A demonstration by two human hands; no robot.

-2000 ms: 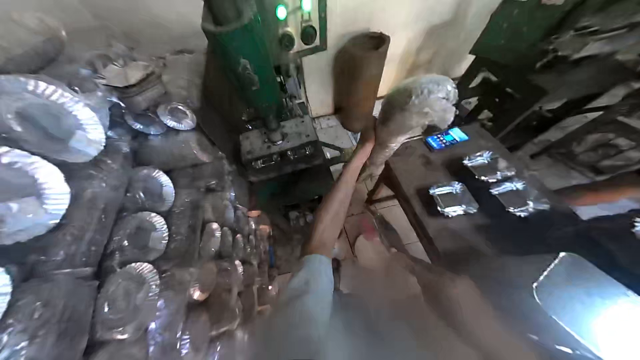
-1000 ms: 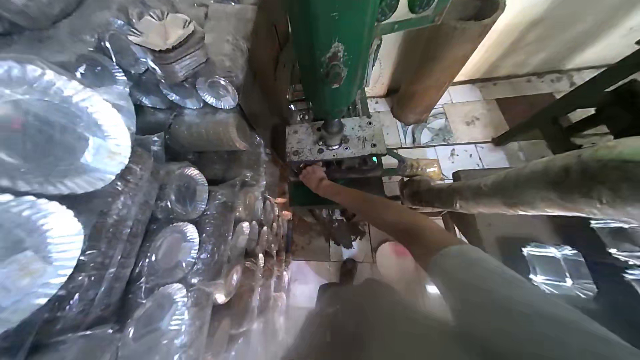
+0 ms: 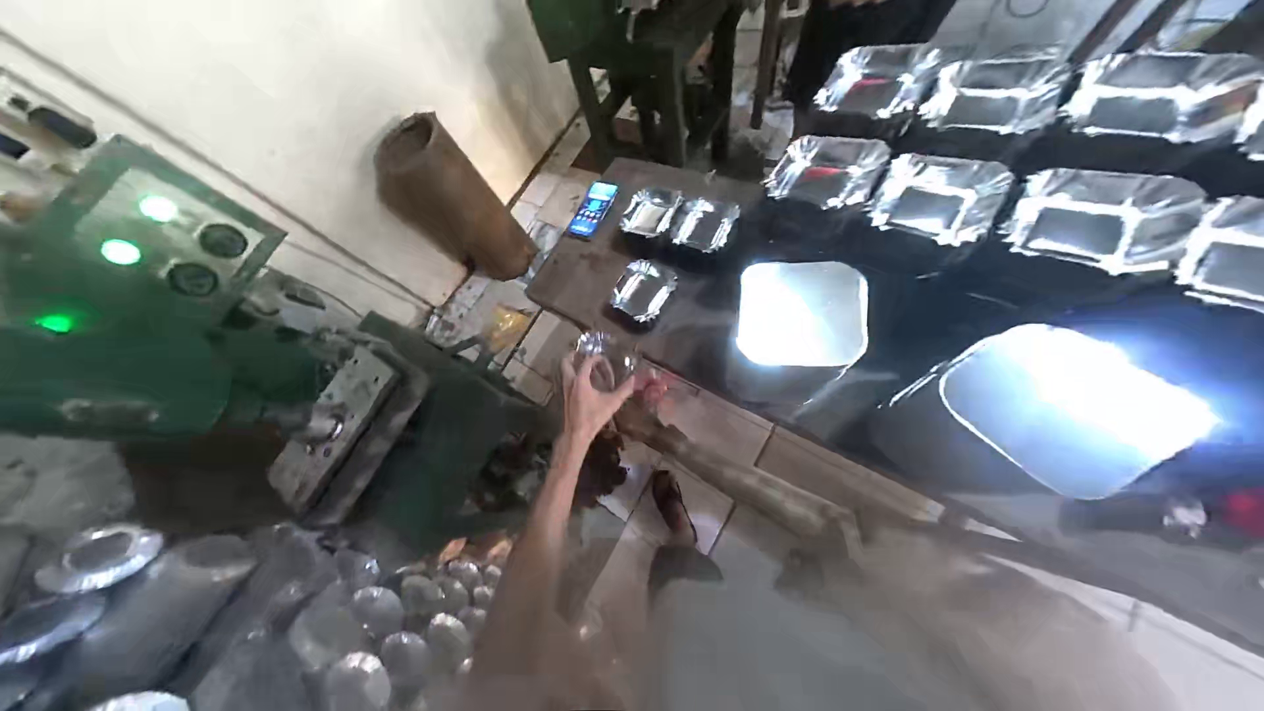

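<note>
My left hand (image 3: 592, 400) holds a small shiny foil container (image 3: 607, 360) by its edges, thumb on the right and fingers on the left. It is above the floor gap by the near left edge of the dark table (image 3: 691, 346). Several small foil containers (image 3: 644, 291) stand on the table corner, just beyond my hand. A phone (image 3: 593, 209) with a lit screen lies beside them. The green press (image 3: 109, 375), with a metal block (image 3: 336, 430) at its working end, is to the left of my hand. My right hand cannot be made out.
Rows of larger foil trays (image 3: 943, 197) cover the table's far right part. Two bright, glossy rectangular shapes (image 3: 802, 314) show on it. A brown cylinder (image 3: 449, 197) leans by the wall. Stacked round foil dishes (image 3: 405, 657) fill the lower left. A foot (image 3: 671, 504) shows on the tiles.
One second ago a hand was at the press block; now my left hand holds a foil container by the table. The view has swung toward the table.
</note>
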